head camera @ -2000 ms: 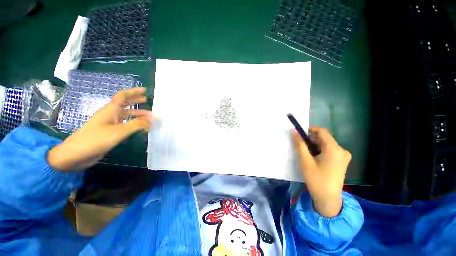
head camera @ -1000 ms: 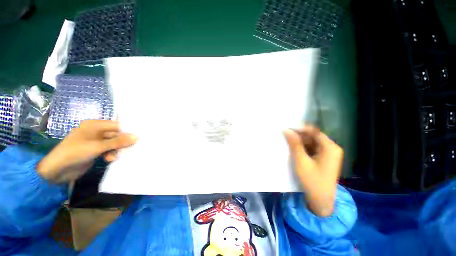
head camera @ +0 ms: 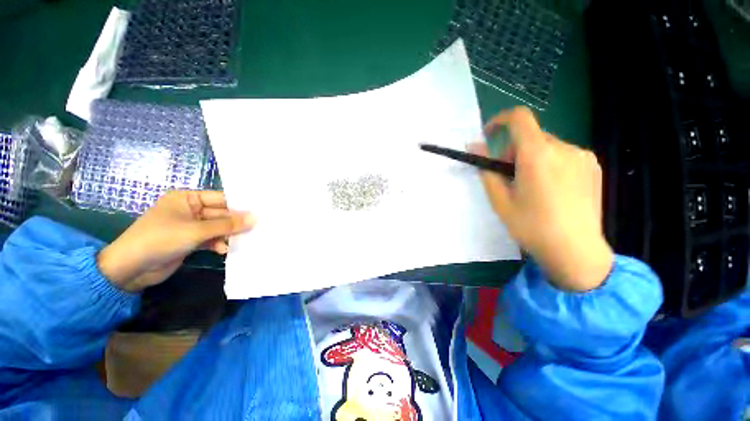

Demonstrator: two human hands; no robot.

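The white paper work sheet (head camera: 296, 247) is held in front of me, its right part bent and its top right corner raised. A loose heap of tiny grey-brown metal parts (head camera: 358, 191) lies near its middle. My left hand (head camera: 177, 234) pinches the sheet's left edge, thumb on top. My right hand (head camera: 547, 193) is at the sheet's right edge and holds the dark tweezers (head camera: 469, 158), tip pointing left over the paper. Whether the right fingers also grip the sheet is partly hidden.
Dark parts tray (head camera: 179, 41), white cloth strip (head camera: 99, 66), clear blister tray (head camera: 140, 156) and crumpled plastic bag (head camera: 51, 156) lie left. Another clear tray (head camera: 518, 49) is behind the sheet. Black foam trays with housings (head camera: 695, 197) stand right. A cardboard box (head camera: 148, 362) is below left.
The sheet has shifted and its right side now bends upward at the top. My right hand has moved up, and the tweezers show again over the paper. The heap has spread a little differently.
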